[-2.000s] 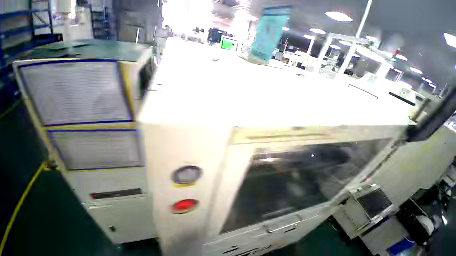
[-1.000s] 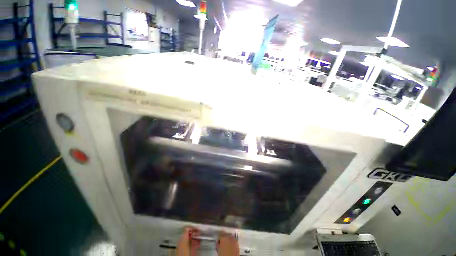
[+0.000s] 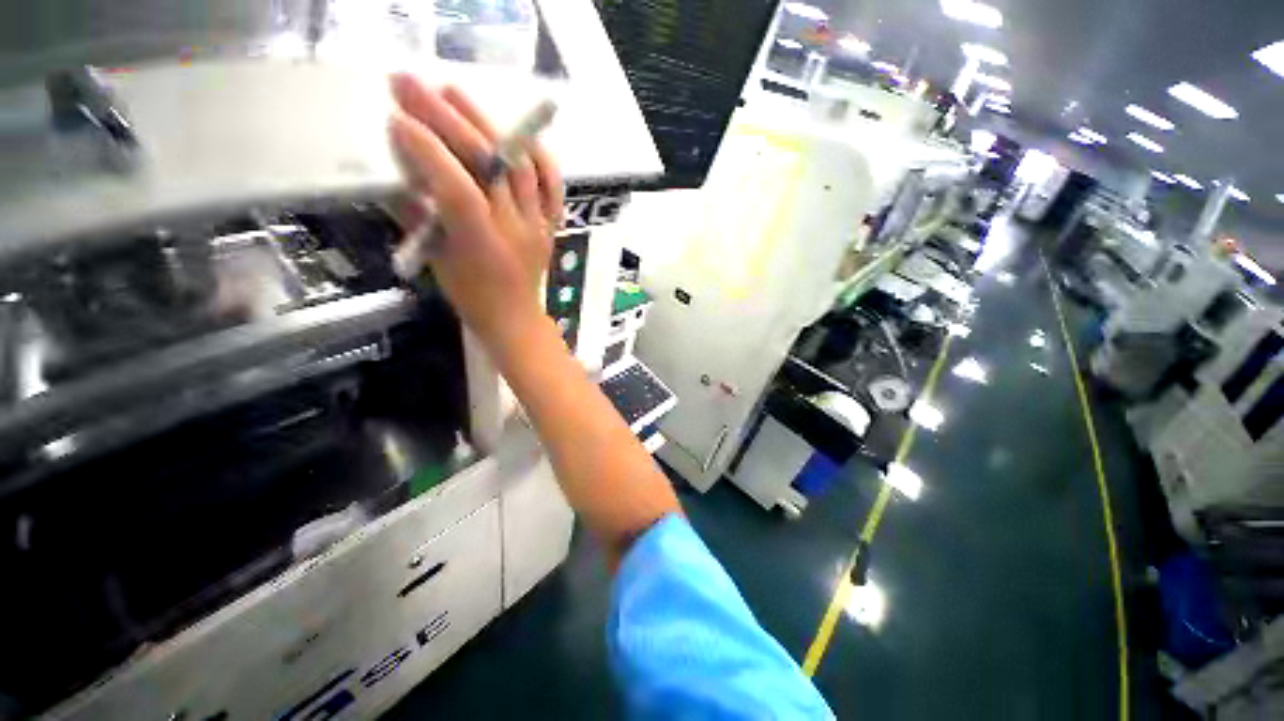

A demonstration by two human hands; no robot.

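My right hand (image 3: 486, 233) is raised, its arm in a blue sleeve, with the fingers against or just in front of the white machine cover (image 3: 268, 134). A thin pale pen-like stick (image 3: 527, 130) shows between the fingers; the hand is blurred. The cover is up, and the dark machine interior (image 3: 169, 493) with its metal rail (image 3: 197, 369) shows below it. My left hand is not in view.
A dark monitor (image 3: 690, 78) hangs right of the cover, with a keyboard (image 3: 637, 396) below. Another white machine (image 3: 753, 240) stands beyond, with feeders and a reel (image 3: 890, 393). A green aisle floor (image 3: 972, 563) with yellow lines runs right, past more machines.
The cover has gone from closed to raised. Both hands were low at its handle; now my right hand is up at the cover and my left is out of view. The view has swung right.
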